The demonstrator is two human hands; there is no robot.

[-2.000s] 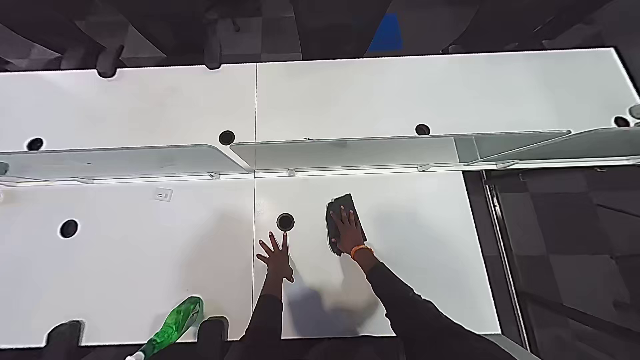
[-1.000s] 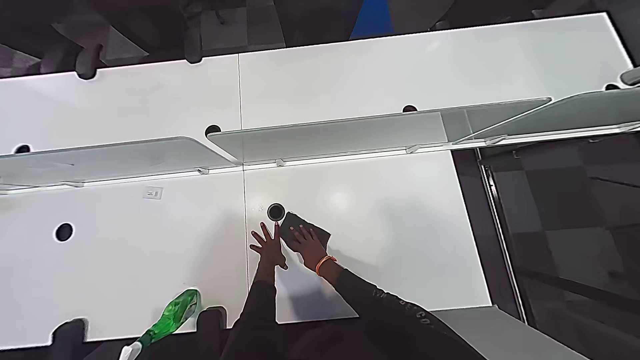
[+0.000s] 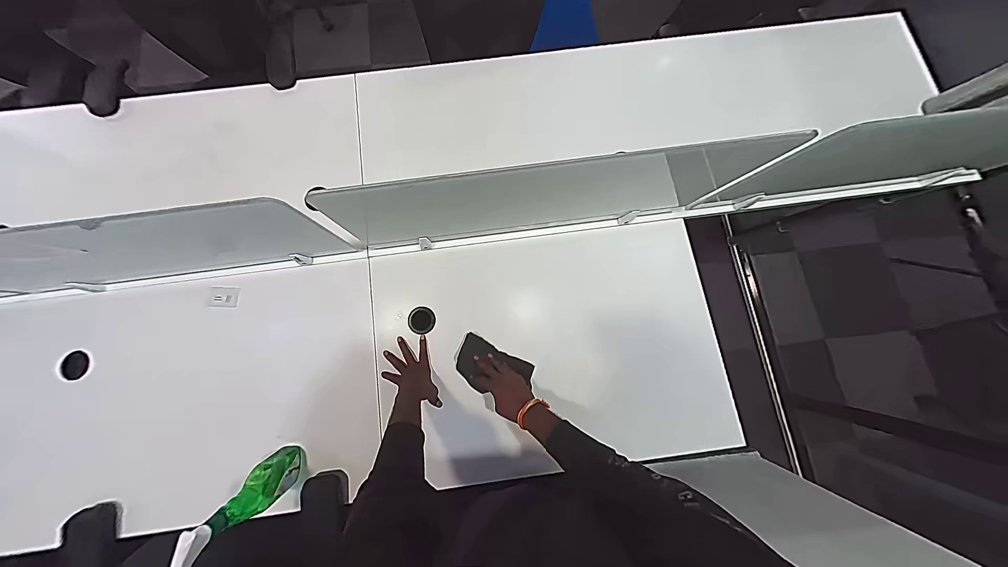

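My left hand [image 3: 411, 376] lies with spread fingers on the white desk [image 3: 614, 315], its fingertips just below a round black cable grommet [image 3: 421, 320], holding nothing. To its right, my right hand [image 3: 504, 384], with an orange band at the wrist, presses on a dark folded cloth [image 3: 480, 358] lying on the desk. The cloth sticks out past the fingers on both sides. A green transparent spray bottle [image 3: 264, 482] with a white head lies near the front edge, left of my left arm.
Frosted divider panels [image 3: 504, 189] run along the middle of the desk. A small white plate [image 3: 224, 297] and another black grommet [image 3: 75, 365] are at the left. Dark chair parts [image 3: 324, 492] meet the front edge. A metal-edged dark frame [image 3: 756, 315] borders the right side.
The right hand and cloth went left toward the grommet, then moved back right, away from it. The left hand stays spread just below the grommet.
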